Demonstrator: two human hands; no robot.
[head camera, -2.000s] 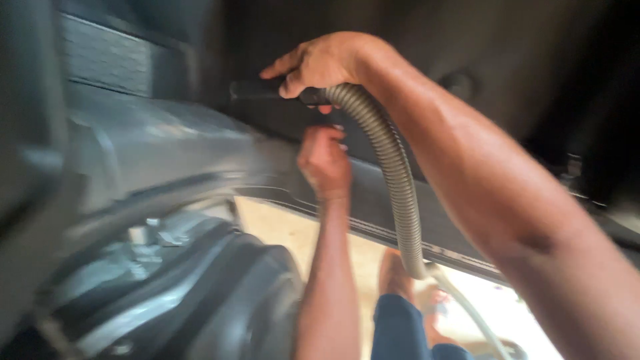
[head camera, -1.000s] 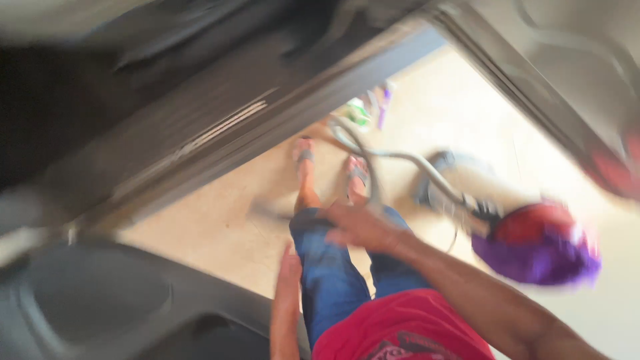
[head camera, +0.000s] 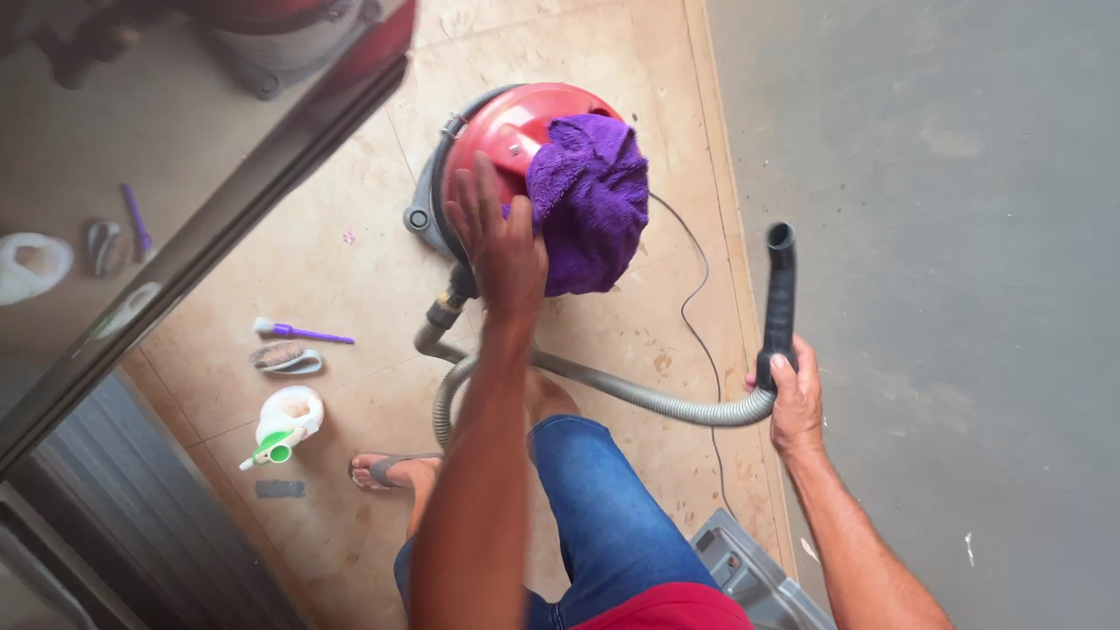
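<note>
A canister vacuum cleaner with a red lid (head camera: 487, 122) stands on the floor, a purple microfibre cloth (head camera: 599, 206) draped over its right side. My left hand (head camera: 503, 245) is over the lid's lower part, fingers extended, beside the cloth; whether it touches the lid cannot be told. At the right, my right hand (head camera: 794, 394) grips the lower end of the black hose handle (head camera: 779, 306), its open tube end pointing away from me. The ribbed grey hose (head camera: 647, 398) runs from the handle behind my left forearm towards the canister's hose connector (head camera: 448, 306).
On the tiled floor at the left lie a purple-handled brush (head camera: 306, 333), a scrub brush with a strap (head camera: 287, 358) and a white spray bottle (head camera: 289, 411). A car door (head camera: 210, 227) spans the upper left. A thin cord (head camera: 700, 324) and a grey plastic container (head camera: 752, 577) are nearby.
The view has swung from the car's interior to the floor outside. My right hand, at the hose's black end inside the car earlier, now holds the handle outside; my left hand is now over the vacuum.
</note>
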